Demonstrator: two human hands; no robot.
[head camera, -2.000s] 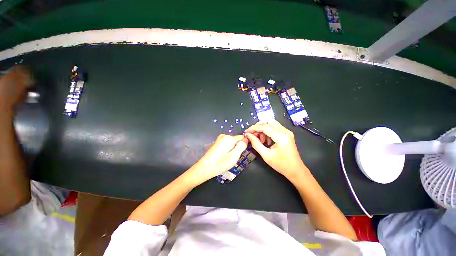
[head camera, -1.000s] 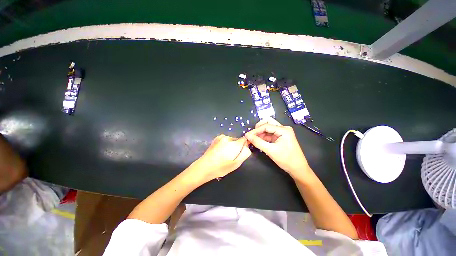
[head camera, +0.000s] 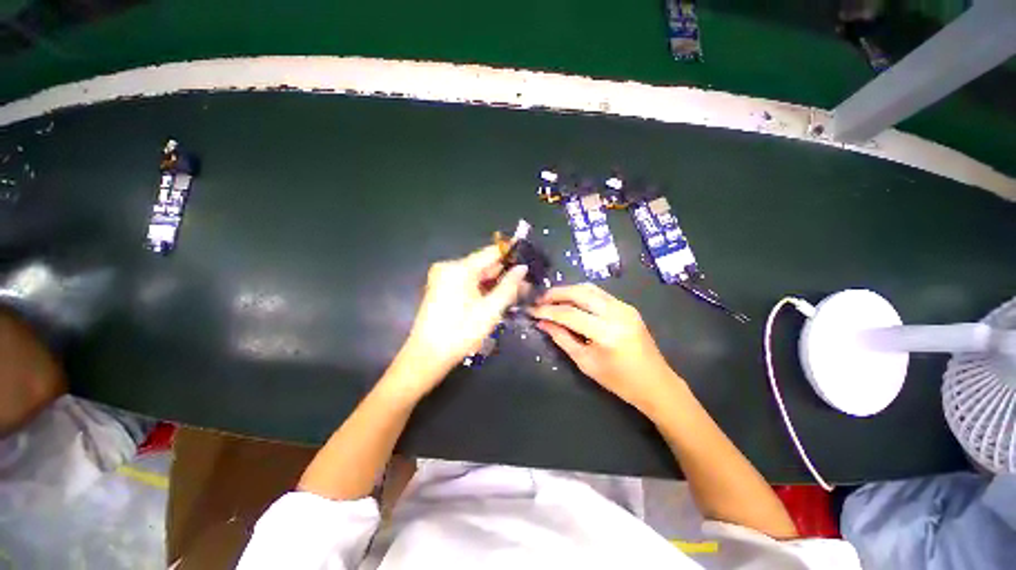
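Observation:
My left hand (head camera: 462, 306) holds a circuit board assembly (head camera: 482, 352), mostly hidden under the palm, with its black end module (head camera: 528, 263) and a small white piece sticking out beyond the fingertips. My right hand (head camera: 596, 334) touches the lower side of the black module with its fingertips; whether it pinches a tiny part cannot be seen. Tiny pale parts (head camera: 554, 362) lie around the right fingertips. Two more boards lie just beyond my right hand, one at the left (head camera: 593, 236) and one at the right (head camera: 665, 239) with a thin dark lead.
Another board (head camera: 168, 210) lies at far left on the dark green bench. A white fan (head camera: 856, 352) with a curving cord stands at right. Beyond the pale raised edge (head camera: 446, 84), the green belt carries a board (head camera: 684, 29). A person's arm (head camera: 25, 373) is at the left edge.
My left hand has moved left and up, bringing the black module into view. The right fingers have moved slightly down and left. The belt board has shifted left. The neighbour's arm drew back earlier.

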